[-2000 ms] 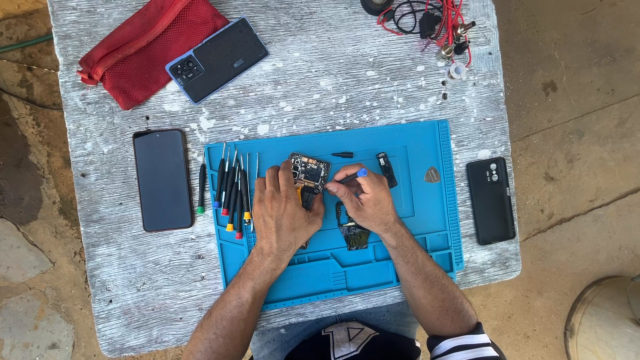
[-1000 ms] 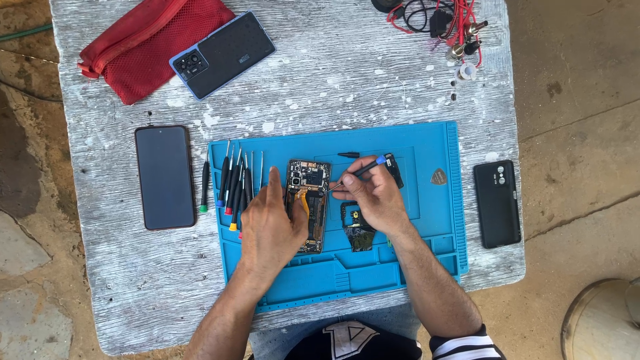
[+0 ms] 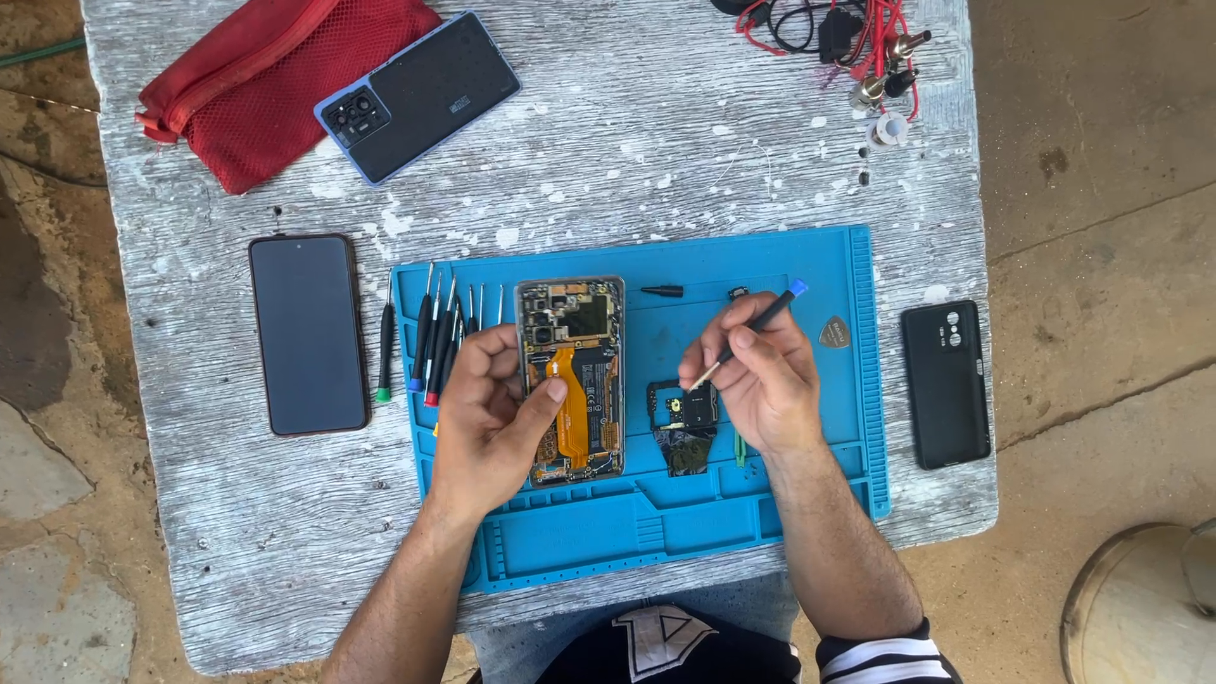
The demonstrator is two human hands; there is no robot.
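My left hand (image 3: 499, 413) grips an opened smartphone (image 3: 594, 399) by its left edge, thumb on the orange flex cable (image 3: 573, 418); the circuit board shows at its top and the battery beside the cable. My right hand (image 3: 760, 375) holds a small precision screwdriver (image 3: 771, 318) with a blue end cap, its tip pointing down and left, apart from the phone. Below that tip, a black phone inner cover (image 3: 686, 408) lies on the blue silicone repair mat (image 3: 589, 551). Several screwdrivers (image 3: 432, 342) lie left of the phone, partly behind my left hand.
A dark-screened phone (image 3: 309, 332) lies left of the mat, a black phone case (image 3: 945, 385) right of it. A metal pick (image 3: 834, 332) and a black tip (image 3: 662, 291) rest on the mat. Farther back are a red mesh pouch (image 3: 275, 104), another phone (image 3: 418, 100) and tangled red wires (image 3: 879, 43).
My right hand with the screwdriver has moved away from the opened phone, to the right. My left hand's thumb now lies over the phone's edge onto the orange cable.
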